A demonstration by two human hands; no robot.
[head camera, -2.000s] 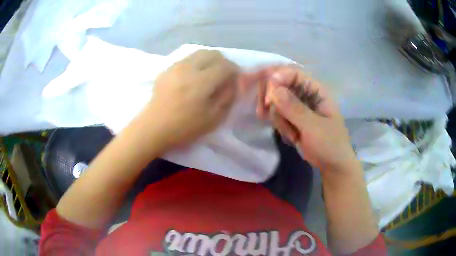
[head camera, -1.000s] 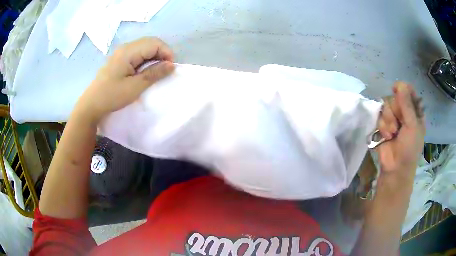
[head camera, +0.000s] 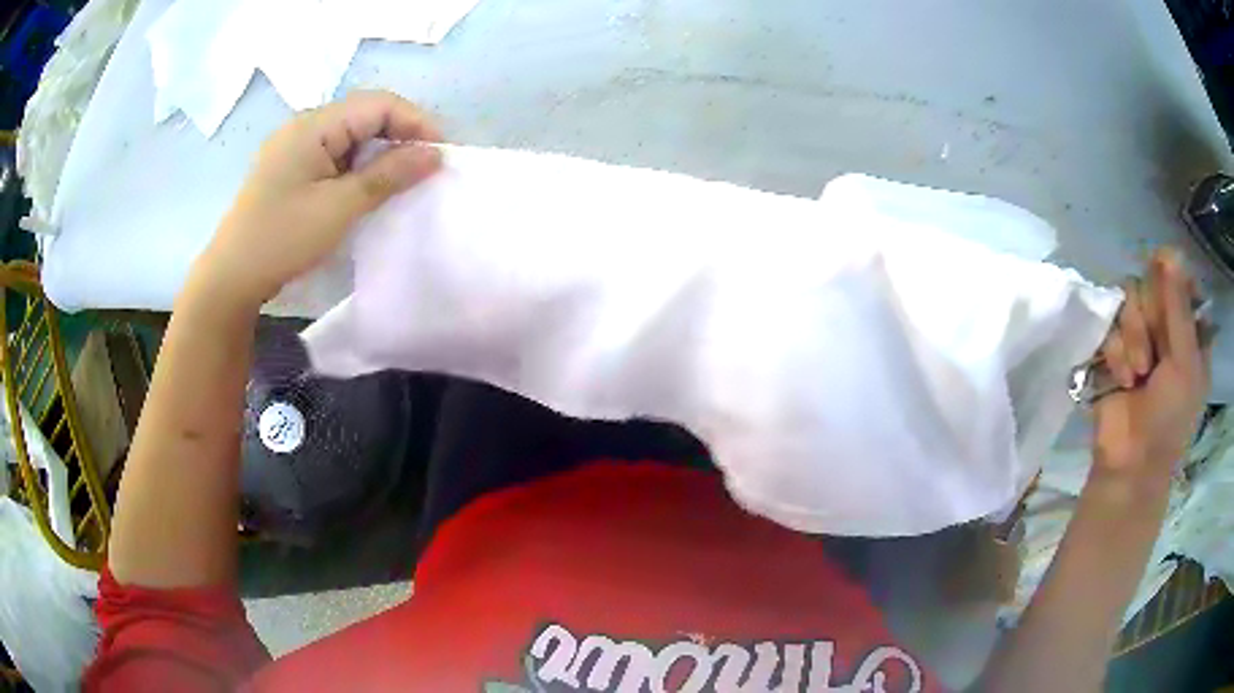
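A long white cloth piece is stretched between my two hands over the near edge of the table and my lap. My left hand pinches its upper left corner between thumb and fingers. My right hand holds its far right end at the fingertips. Small silvery snips show at the fingers of my right hand, mostly hidden by them. The cloth's lower edge hangs in soft folds, lowest toward the right.
Pointed white pieces lie on the pale table at upper left. A metal iron is at the right edge. A yellow basket stands left, beside a round black object. White cloth heaps lie at lower right.
The cloth was bunched between my close hands, then was drawn out wide. Over the last second, my right hand moved farther right and the cloth's left end lifted from my left forearm.
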